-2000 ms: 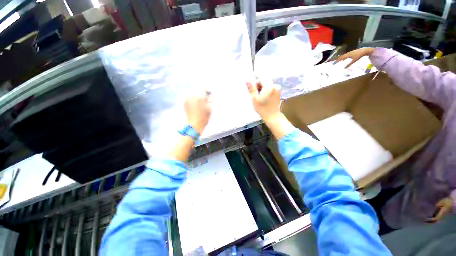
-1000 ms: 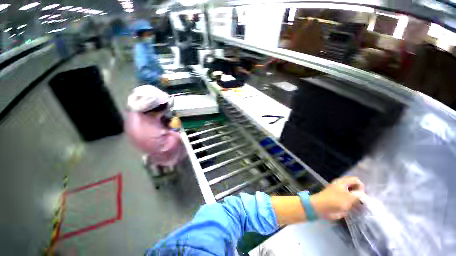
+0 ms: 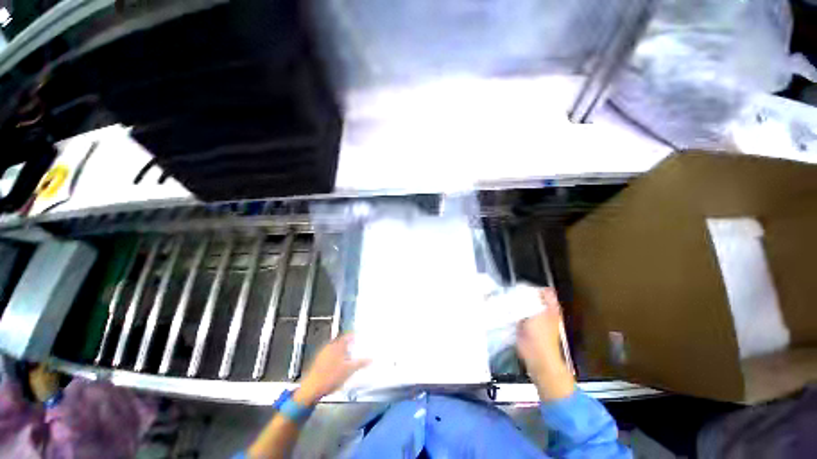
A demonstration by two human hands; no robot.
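A flat white unit [image 3: 419, 300] lies on the roller conveyor directly in front of me, its near end at the front rail. A clear poly bag [image 3: 336, 238] spreads around its far end and sides. My left hand [image 3: 331, 366] is at the unit's near left edge; blur hides whether it grips. My right hand [image 3: 541, 336] holds a bunched whitish part of the bag to the right of the unit.
An open carton [image 3: 640, 278] with white foam inside stands at the right. Black foam pads [image 3: 242, 108] and bulging clear bags [image 3: 708, 67] are on the white bench [image 3: 502, 125]. Another unit [image 3: 45, 291] is at the far left, near a person's hand. Yellow roll at upper left.
The view has swung back from the left aisle to the conveyor. The clear bag is now around the unit, and both my hands are low beside it instead of up at the bench.
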